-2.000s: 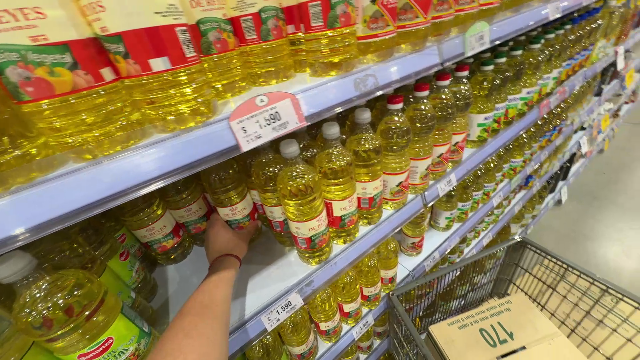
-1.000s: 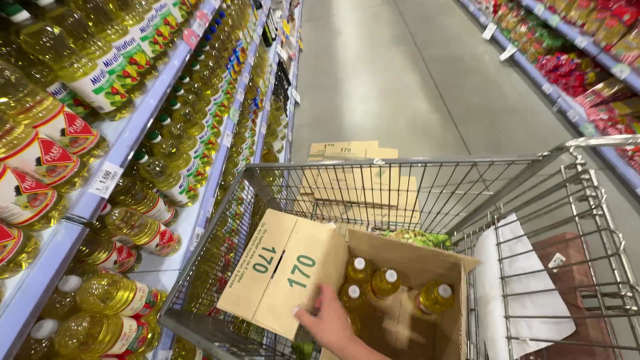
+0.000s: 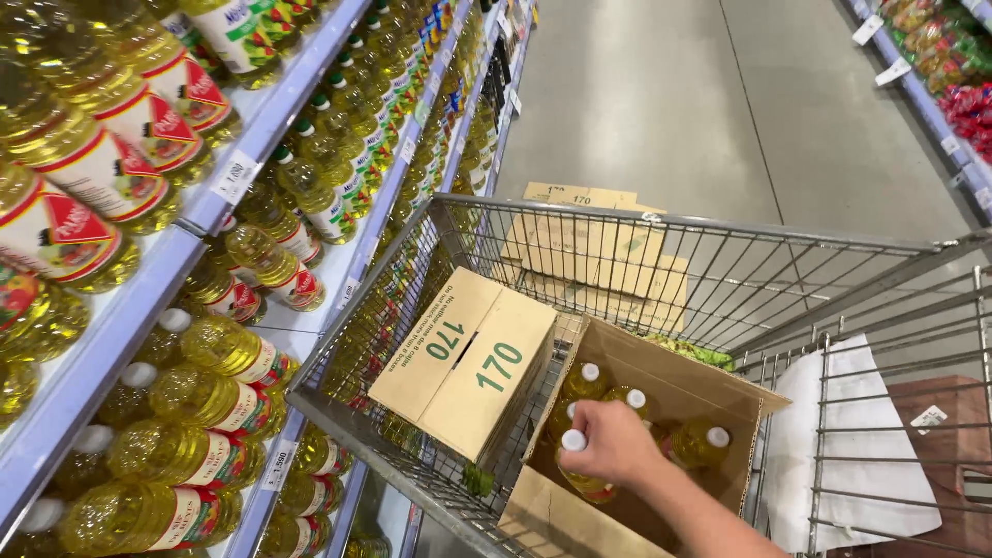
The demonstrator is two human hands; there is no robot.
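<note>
My right hand (image 3: 612, 446) grips the neck of a bottle of yellow cooking oil (image 3: 585, 484) with a white cap, just below the cap. That bottle stands at the left side of an open cardboard box (image 3: 701, 349) in a wire shopping cart. Beside it in the box are several more white-capped oil bottles, one of them nearer the right wall (image 3: 697, 443). The fingers hide part of the bottles behind. My left hand is out of view.
A closed cardboard box (image 3: 465, 360) sits in the cart (image 3: 496, 203), left of the open one. Folded cardboard (image 3: 581, 240) shows beyond the cart's far side. Oil-bottle shelves (image 3: 267, 101) line the left; a shelf of bagged goods (image 3: 938, 62) runs along the right.
The view has swung from the shelf to the cart. A hand was on a shelf bottle, then a hand was near the open box's left edge; now my right hand grips a bottle inside it.
</note>
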